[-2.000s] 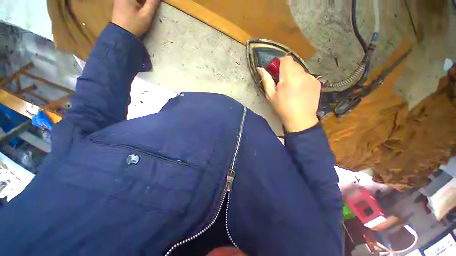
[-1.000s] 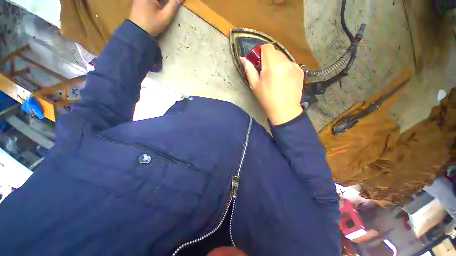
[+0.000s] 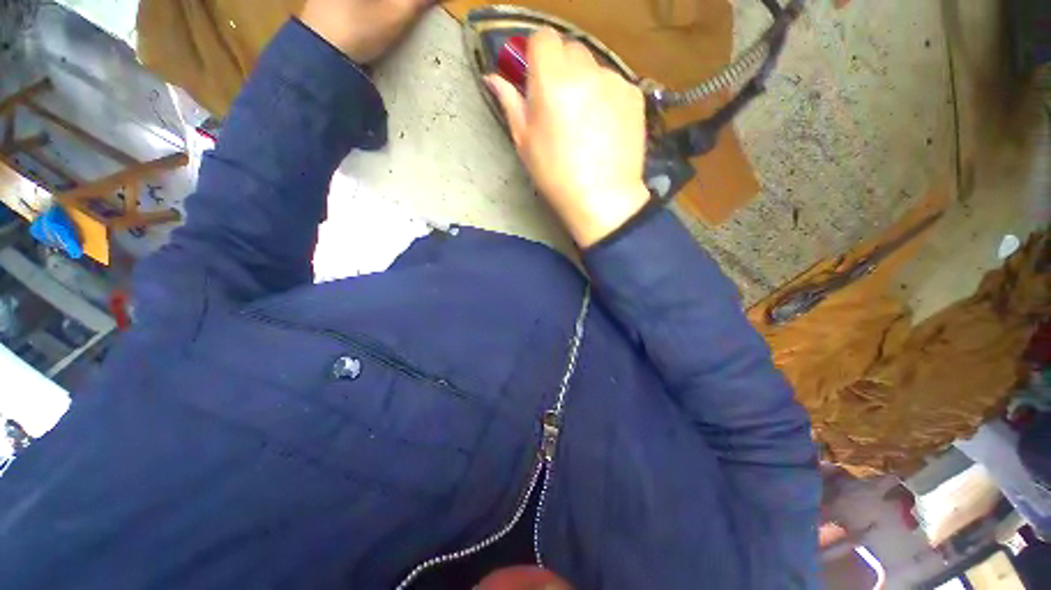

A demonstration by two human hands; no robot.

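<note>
My right hand (image 3: pixel 576 127) is closed round the red handle of the iron (image 3: pixel 489 48). The iron's pale metal rim shows at the top centre, its tip towards the upper left, over the near edge of the leather panel (image 3: pixel 692 40). The brown panel runs off the top edge, and part of it shows to the right of the iron. My left hand (image 3: pixel 367 25) is at the top edge, left of the iron, partly cut off. Its fingertips are out of the picture, so its hold is unclear.
A ribbed hose (image 3: pixel 720 83) runs from the iron to the upper right. Shears (image 3: pixel 795 302) lie on the crumpled leather pile (image 3: pixel 910 386) at right. Another brown piece (image 3: pixel 213 52) lies at upper left on the grey worktable (image 3: pixel 807 190). A wooden stool (image 3: pixel 110 190) stands at left.
My right hand and the iron have moved up and left, closer to my left hand. More of the brown leather shows right of the iron. My left hand sits slightly higher in the view.
</note>
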